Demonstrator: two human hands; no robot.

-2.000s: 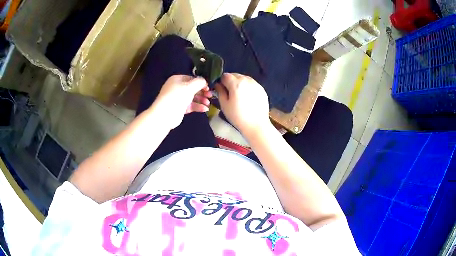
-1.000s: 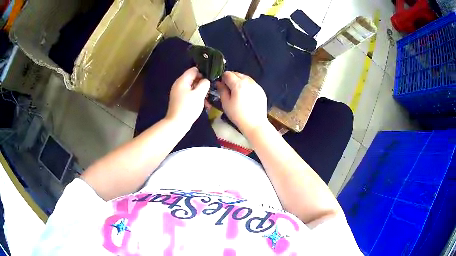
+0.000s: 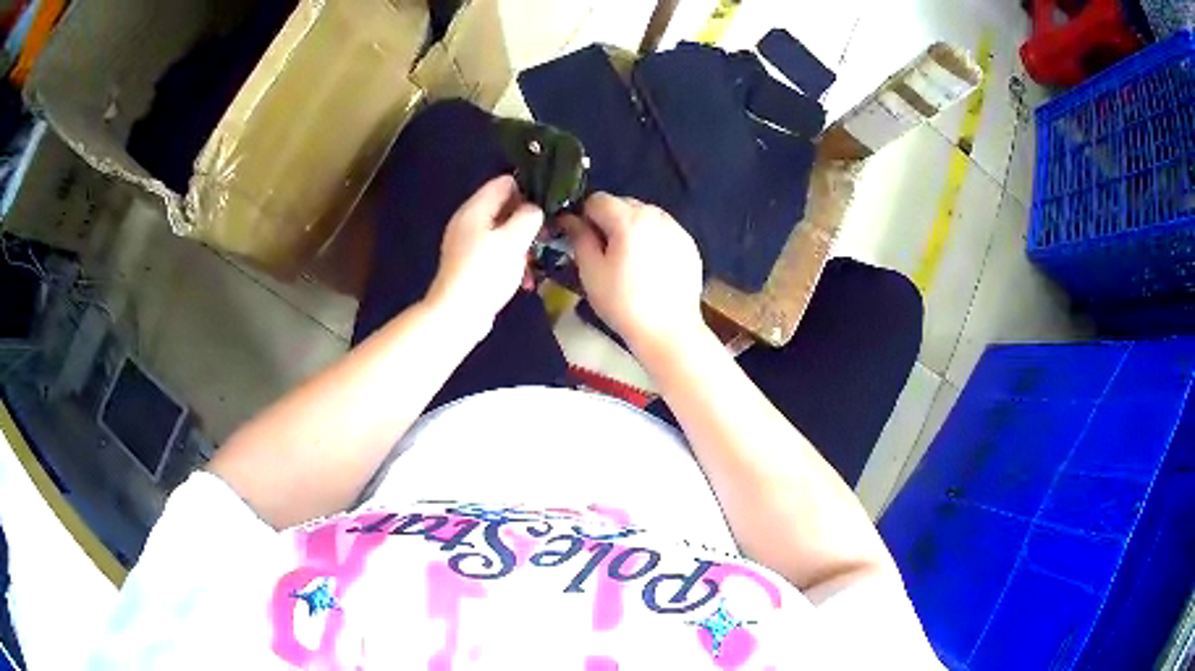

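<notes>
A small dark olive-green pouch (image 3: pixel 550 163) is held up above the lap, with a small pale round spot near its upper end. Dark lining (image 3: pixel 557 254) with pale glints shows between the hands at its lower end. My left hand (image 3: pixel 488 247) pinches the pouch's lower left side with thumb and fingertips. My right hand (image 3: pixel 640 262) grips the lower right side, its fingers curled and partly hidden. Flat black pieces (image 3: pixel 714 157) lie heaped on a low carton (image 3: pixel 796 282) just beyond the hands.
A large torn carton (image 3: pixel 282 131) with dark goods inside stands at upper left. A blue plastic crate (image 3: pixel 1114 184) and a large blue box (image 3: pixel 1048 485) stand at right. A red object (image 3: pixel 1077 42) is at upper right. Yellow tape (image 3: pixel 946 223) runs along the tiled floor.
My left hand has shifted from under the pouch to its lower left side, its fingers now less visible. The pouch has turned slightly, and more lining shows between the hands. My right hand has barely moved.
</notes>
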